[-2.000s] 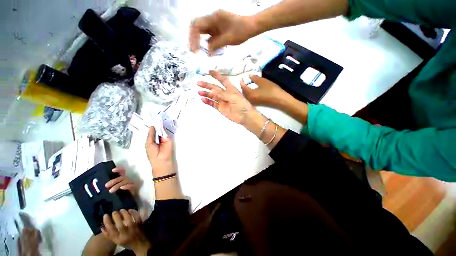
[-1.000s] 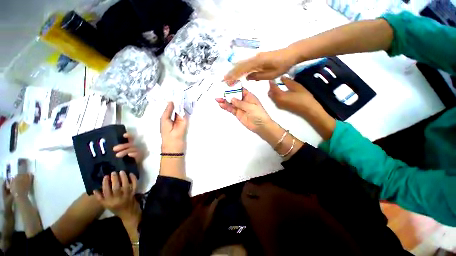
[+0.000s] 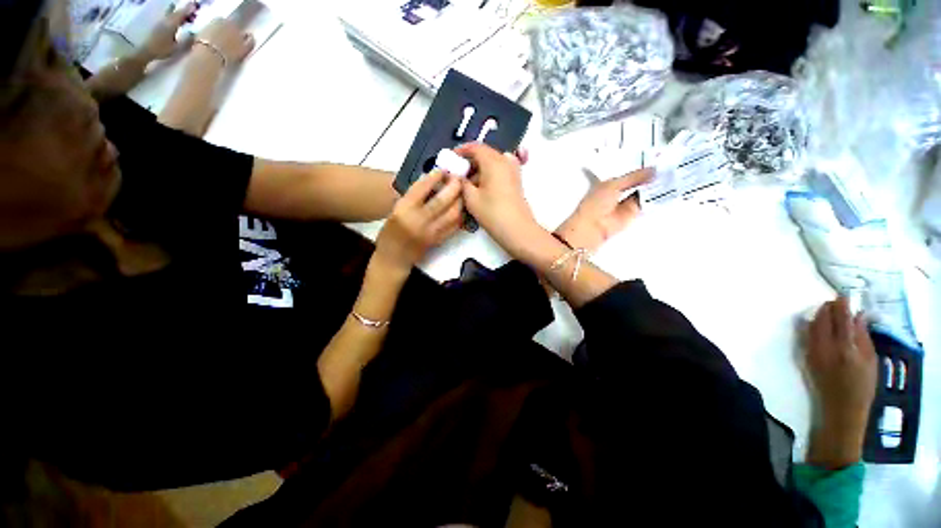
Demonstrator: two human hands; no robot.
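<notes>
My left hand (image 3: 601, 209) holds several fanned white cards (image 3: 686, 170) with dark print, over the white table. My right hand (image 3: 497, 191) reaches left across my left wrist. Its fingertips are on a small white charging case (image 3: 452, 162), above a black inner tray (image 3: 483, 103). A co-worker's hand (image 3: 423, 219) also touches the case from below. Two white earbuds (image 3: 465, 121) lie in the tray's hollows. The tray's lower part is partly hidden by the hands.
Clear bags of small silvery pieces (image 3: 598, 67) lie at the back. White flat boxes (image 3: 439, 36) are stacked behind the tray. At right, another person's hand (image 3: 841, 361) is beside a second black tray (image 3: 896, 402) and a plastic bundle (image 3: 856, 248). A co-worker sits close at left.
The view has swung left. My right hand has moved with the white case from in front of me to the left co-worker's tray. My left hand still holds the cards.
</notes>
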